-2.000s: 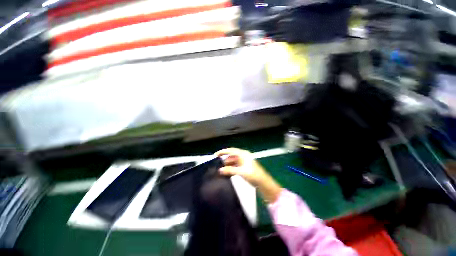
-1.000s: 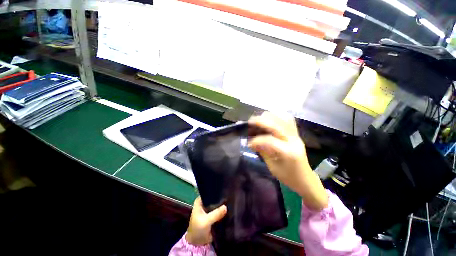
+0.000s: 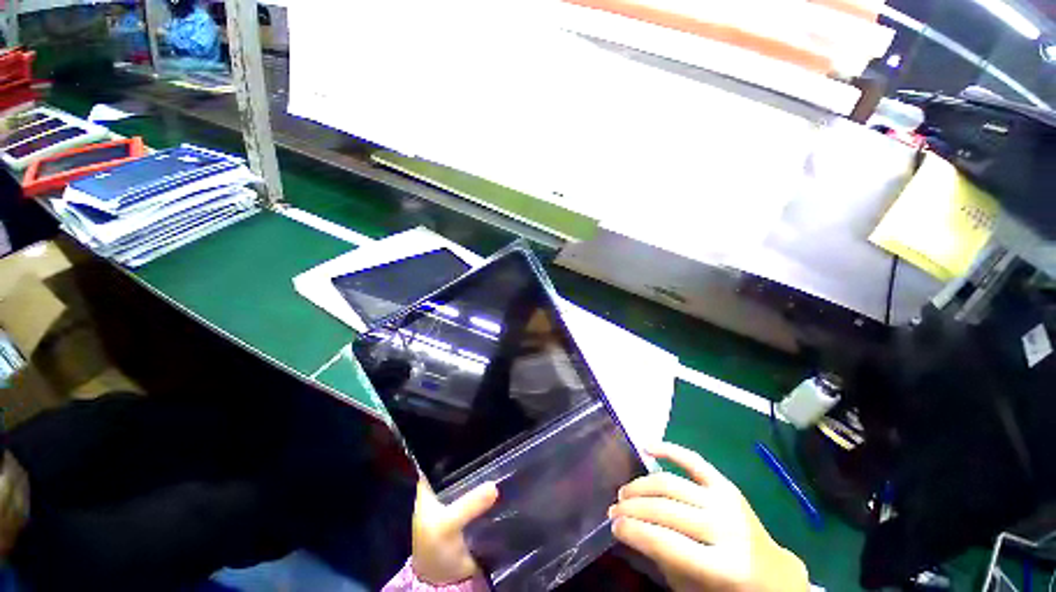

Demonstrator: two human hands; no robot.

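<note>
A tablet [image 3: 463, 359] with a glossy black screen is held up, tilted, above the bench. Wrinkled clear film [image 3: 544, 497] lies over its lower part and a crease crosses the screen. My left hand [image 3: 449, 534] grips the lower left edge with the thumb on the front. My right hand [image 3: 701, 526] is at the lower right edge with its fingertips on the film; whether it grips or only touches cannot be told. A white foam tray [image 3: 319, 281] lies behind, with another dark tablet [image 3: 400, 283] in it, partly hidden by the held one.
A stack of white sheets or trays [image 3: 174, 226] has a blue tablet [image 3: 162, 177] on top. A red tray [image 3: 41, 179] is beyond. A white bottle [image 3: 808, 401] and blue pen [image 3: 790, 486] are at right, near black equipment [image 3: 961, 428]. A seated person's dark-clothed leg [image 3: 209, 486] is at lower left.
The view has shifted, showing more of the left side. The tablet's screen now faces me more squarely. My right hand has moved from the tablet's top edge to its lower right edge.
</note>
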